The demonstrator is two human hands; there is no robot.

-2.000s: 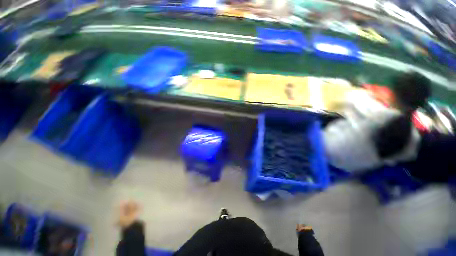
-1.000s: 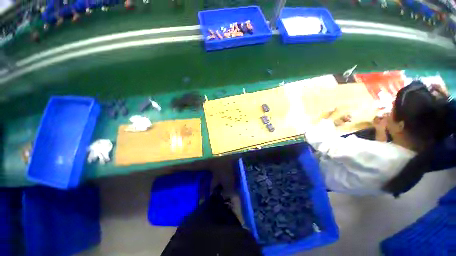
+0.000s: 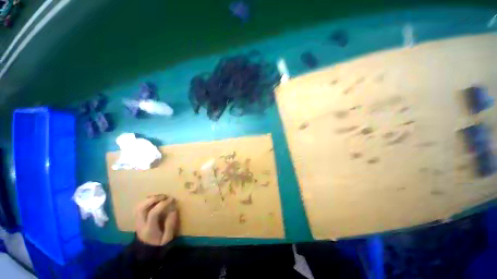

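Note:
My left hand rests on the lower left part of the tan cardboard mat, with its fingers curled. Whether anything is under or between the fingers cannot be told. My right hand is not in view. Brown specks cover the middle and right of the mat. A crumpled white cloth lies on its upper left edge. A tangled black strap pile lies beyond the mat. A small white bottle lies on its side to the left of the pile, against a dark piece.
A blue tote stands at the left, with white gloves beside it. Dark blue pieces lie beyond the cloth. A larger speckled mat is at the right, with blurred dark blocks at its far right.
The view has moved in closer over the bench and the small mat. My left hand, out of view one second ago, now lies on the mat. The neighbouring worker has left the view.

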